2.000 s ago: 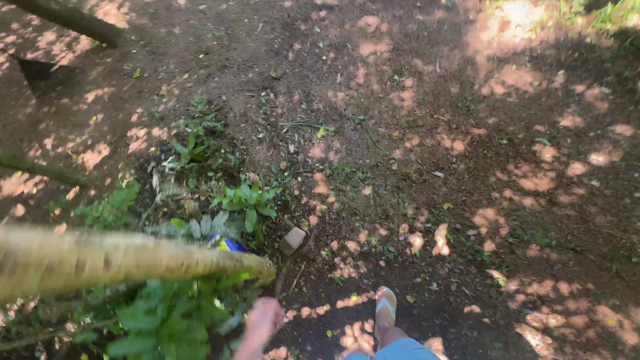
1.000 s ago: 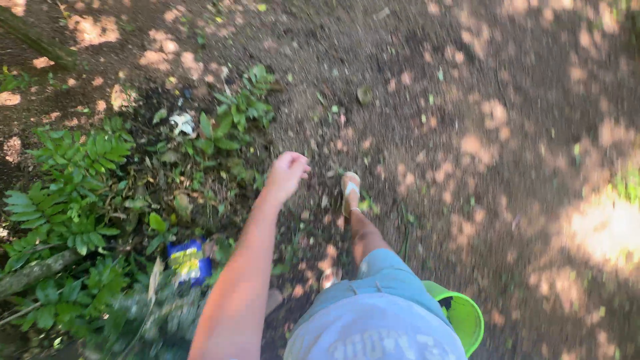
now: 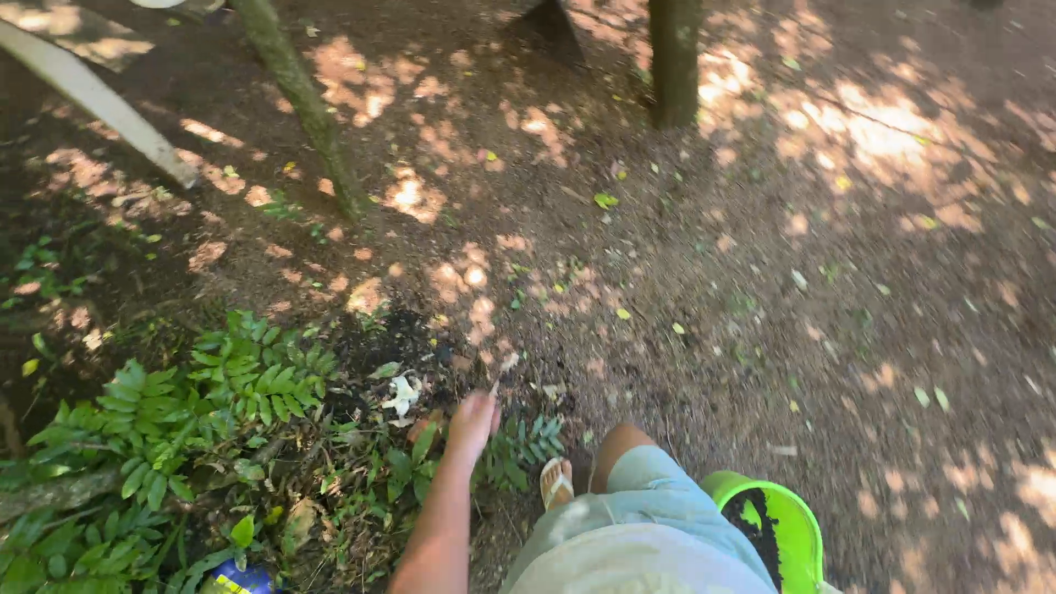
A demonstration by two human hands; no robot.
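My left hand (image 3: pixel 474 421) reaches forward, low over the ground at the edge of a leafy patch. Its fingers look curled but blurred; a thin pale shape at the fingertips may be a finger or a small thing, and I cannot tell which. A bright green plastic bucket (image 3: pixel 804 536) with dark, soil-like matter inside is beside my right hip, partly cut off by the lower edge. My right hand is not in view. Left of my left hand, a torn white scrap (image 3: pixel 402 396) lies among dark debris and leaves.
Green plants (image 3: pixel 256 371) and a branch (image 3: pixel 62 495) fill the lower left, with a blue and yellow thing (image 3: pixel 239 577) below. Two trunks (image 3: pixel 309 107) (image 3: pixel 675 62) and a pale board (image 3: pixel 107 107) stand ahead. Dirt ground with leaves lies to the right.
The view has swung noticeably, now showing trunks and a board ahead. The green bucket, not seen two seconds ago, is in view in the last two frames. My left arm remains extended.
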